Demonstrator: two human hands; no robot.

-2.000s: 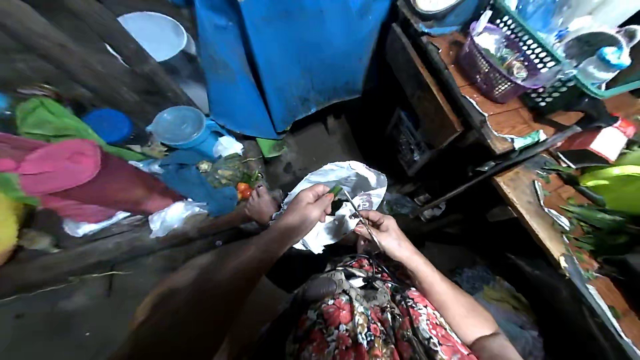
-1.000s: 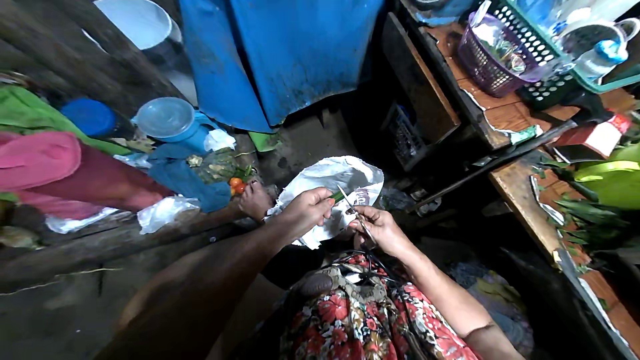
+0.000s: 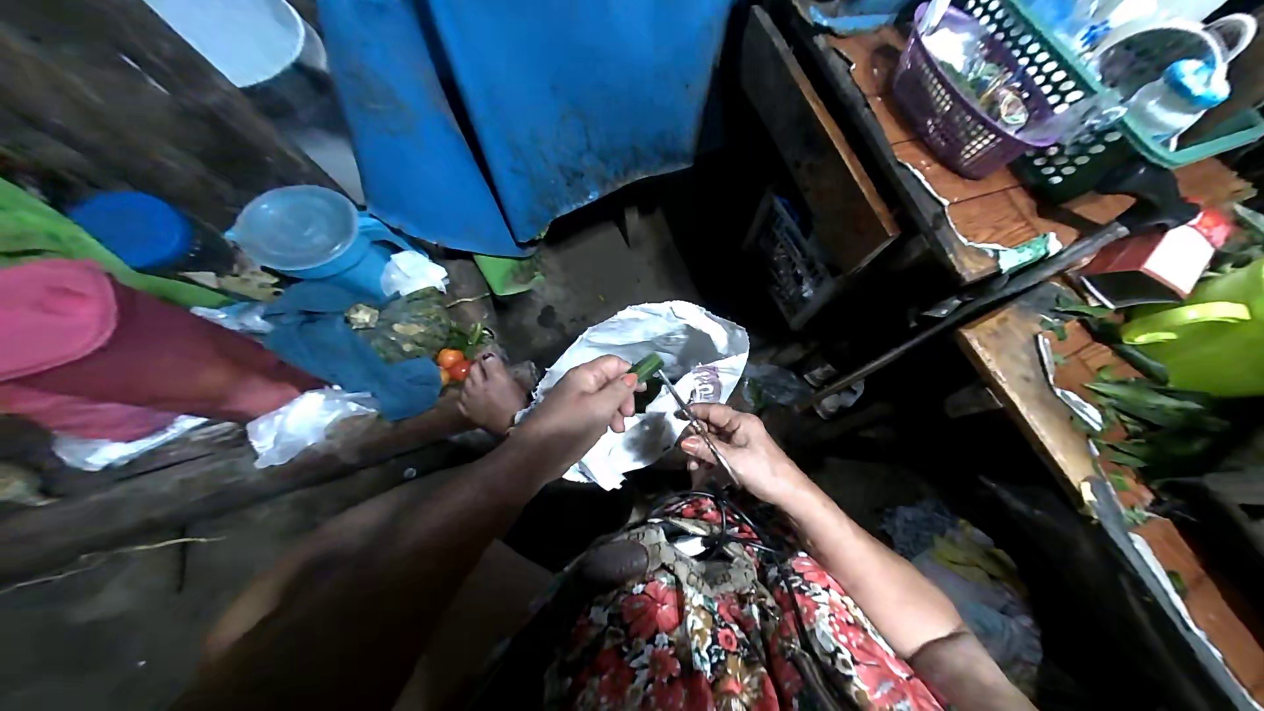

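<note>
My left hand [image 3: 583, 400] grips a short green vegetable piece [image 3: 647, 367] between thumb and fingers; its exact kind is not clear. In my right hand [image 3: 741, 449] is a thin knife [image 3: 681, 400], its blade pointing up and left, with the tip close to the green piece. Below both hands a white plastic sack [image 3: 632, 331] with its mouth spread wide stands between my legs. Its inside is partly hidden by my hands and in shade.
Tomatoes [image 3: 452, 363] and a green squash [image 3: 410, 326] lie left of the sack, near my bare foot [image 3: 491, 395]. A lidded blue bucket [image 3: 296, 232] stands behind them. At right, a wooden counter [image 3: 1017, 360] bears leaves; a purple basket [image 3: 973, 99] sits above.
</note>
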